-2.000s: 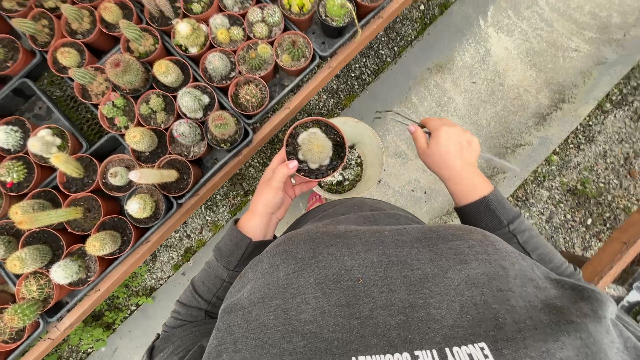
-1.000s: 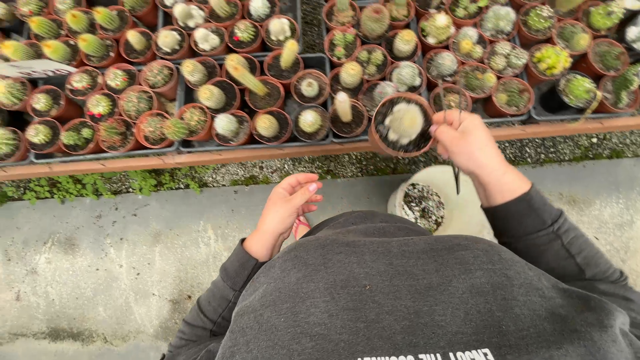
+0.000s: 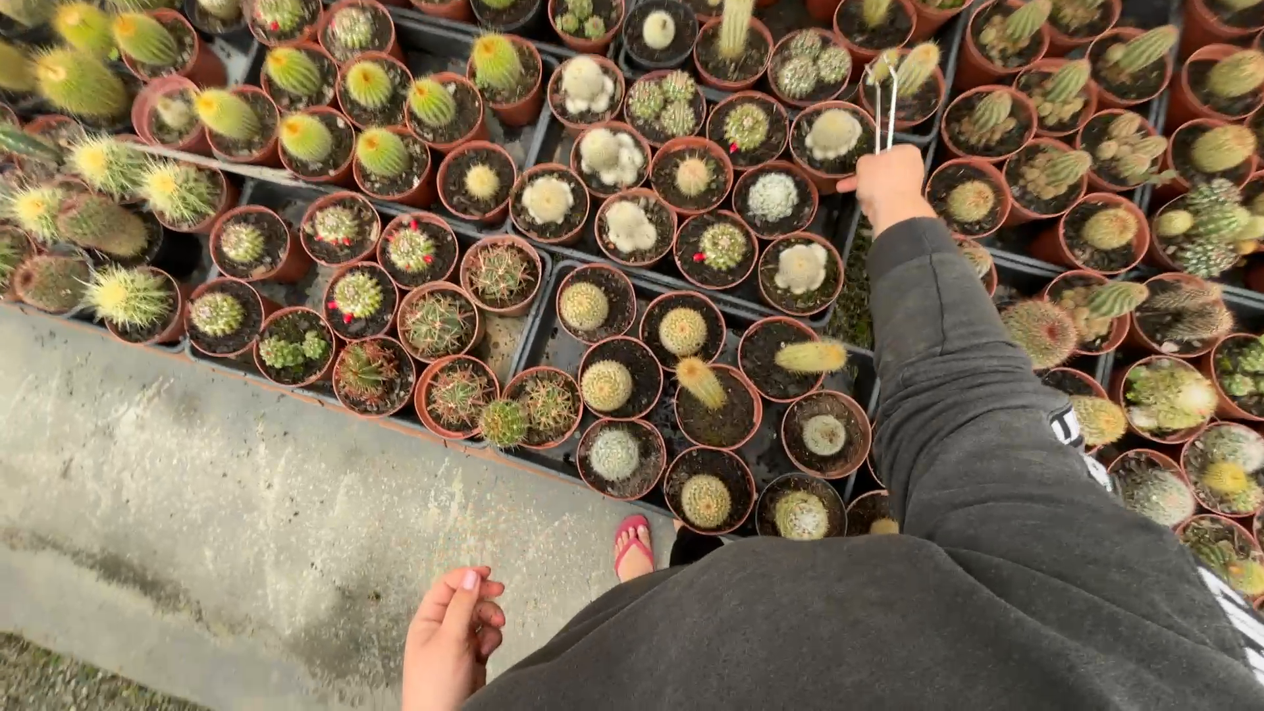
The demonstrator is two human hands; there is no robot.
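Note:
Long metal tweezers (image 3: 889, 99) stand out from my right hand (image 3: 887, 186), which reaches over the potted cacti at the upper right. Their tips are over a pot with a yellowish cactus (image 3: 913, 71). Just left of that hand is a potted round whitish cactus (image 3: 832, 134). Low in the view, my left hand (image 3: 456, 632) hangs over the concrete with its fingers curled and nothing seen in it. A potted white clustered cactus (image 3: 801, 267) stands in the tray left of my right forearm.
Black plastic trays (image 3: 538, 321) hold many cacti in terracotta-coloured pots, packed closely. Some cacti, such as a leaning columnar one (image 3: 810, 356), stick out past their pot rims. My foot in a pink flip-flop (image 3: 633, 543) is on the concrete walkway (image 3: 296, 523) beside the trays.
My right hand has moved out over the trays; the pot it held a second ago is no longer in it. My left hand, which held the pot earlier, is away from it. The view has shifted strongly.

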